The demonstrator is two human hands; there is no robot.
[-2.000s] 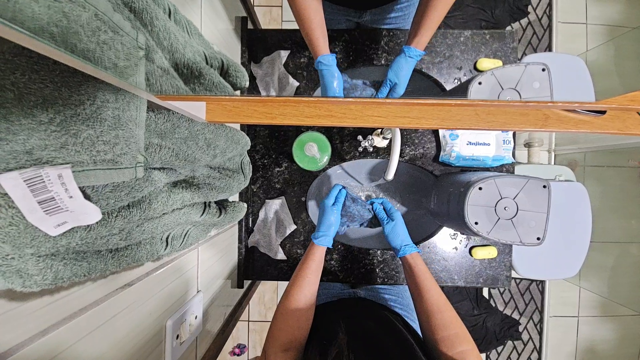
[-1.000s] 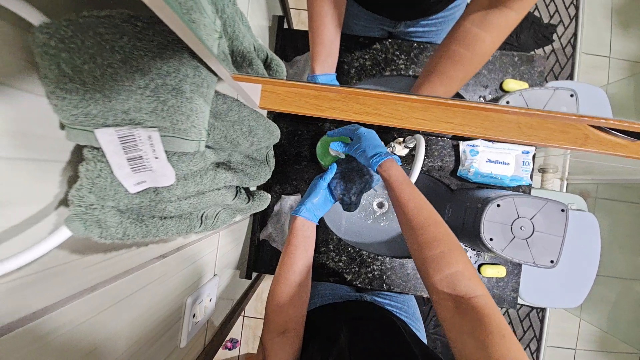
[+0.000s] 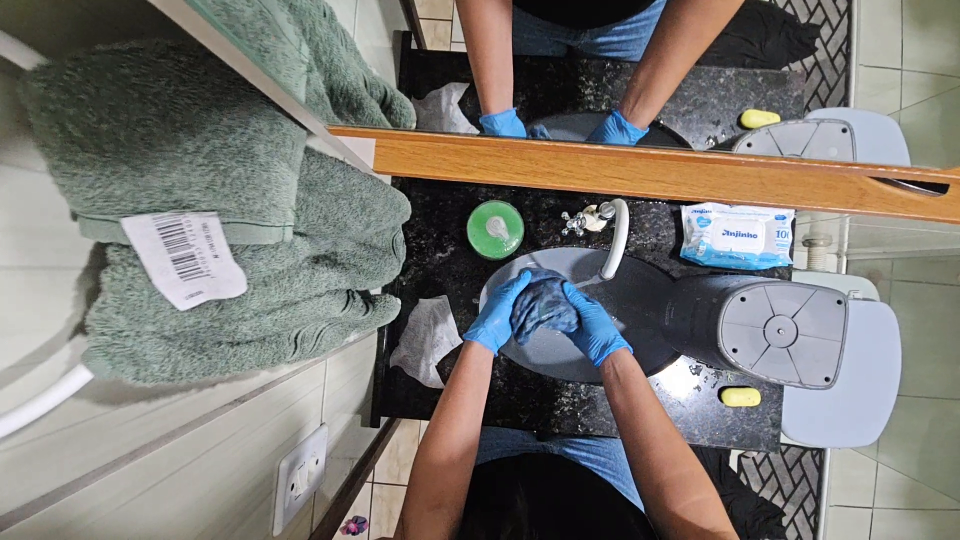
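Observation:
Both hands wear blue gloves and hold a wet dark blue cloth (image 3: 543,304) over the oval sink basin (image 3: 551,358). My left hand (image 3: 499,311) grips its left side; my right hand (image 3: 595,319) has its right side. Just above and to the right, the white curved faucet spout (image 3: 620,240) reaches over the basin, with a thin stream of water at its tip. A metal tap handle (image 3: 577,223) is beside the spout. The round green soap dispenser (image 3: 495,231) stands behind the basin, up and left of the cloth.
A grey bin (image 3: 780,330) lies across the basin's right side. Near it are a pack of wipes (image 3: 739,236) and a yellow soap bar (image 3: 740,397). A crumpled white wipe (image 3: 427,341) lies left on the black stone counter (image 3: 705,424). Green towels (image 3: 247,262) hang at left; a wood-framed mirror (image 3: 645,169) crosses above.
My right hand has moved from the green soap dispenser back to the cloth. The cloth, bunched near the dispenser a second ago, is now between both hands over the basin.

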